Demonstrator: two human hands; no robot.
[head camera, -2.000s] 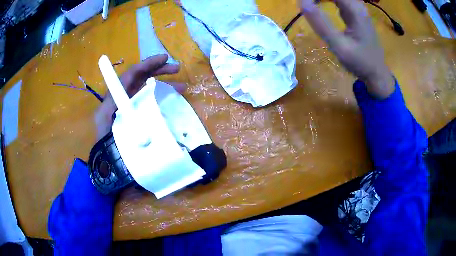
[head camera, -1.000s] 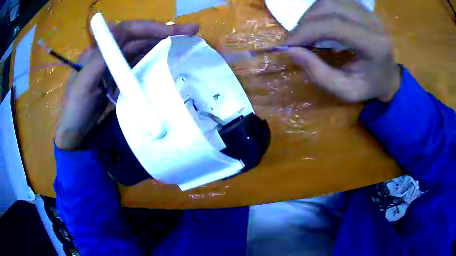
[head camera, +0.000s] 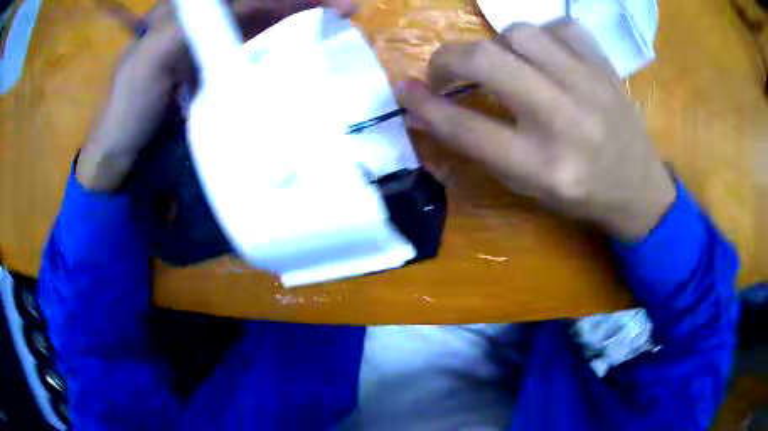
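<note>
A white camera housing (head camera: 286, 160) with an antenna (head camera: 206, 34) pointing up and left stands over the bench, left of the middle. A black rounded camera part (head camera: 418, 210) shows at its lower right, and more black shows at its left. My left hand (head camera: 139, 109) holds the housing from the left; its fingers are partly hidden behind it. My right hand (head camera: 547, 126) pinches a thin dark tool or wire (head camera: 379, 120) between thumb and finger. Its far end reaches into the open side of the housing. It is blurred, so I cannot tell which it is.
A white rounded shell (head camera: 619, 34) lies on the orange bench (head camera: 522, 290) behind my right hand, cut by the top edge. A pale patch (head camera: 17, 42) is at the far left. A crinkled silvery thing (head camera: 619, 337) is below the bench's near edge.
My right hand has moved left and down to the housing, bringing the thin dark thing to its opening. The housing appears slightly higher and further left in view. My left hand still holds it.
</note>
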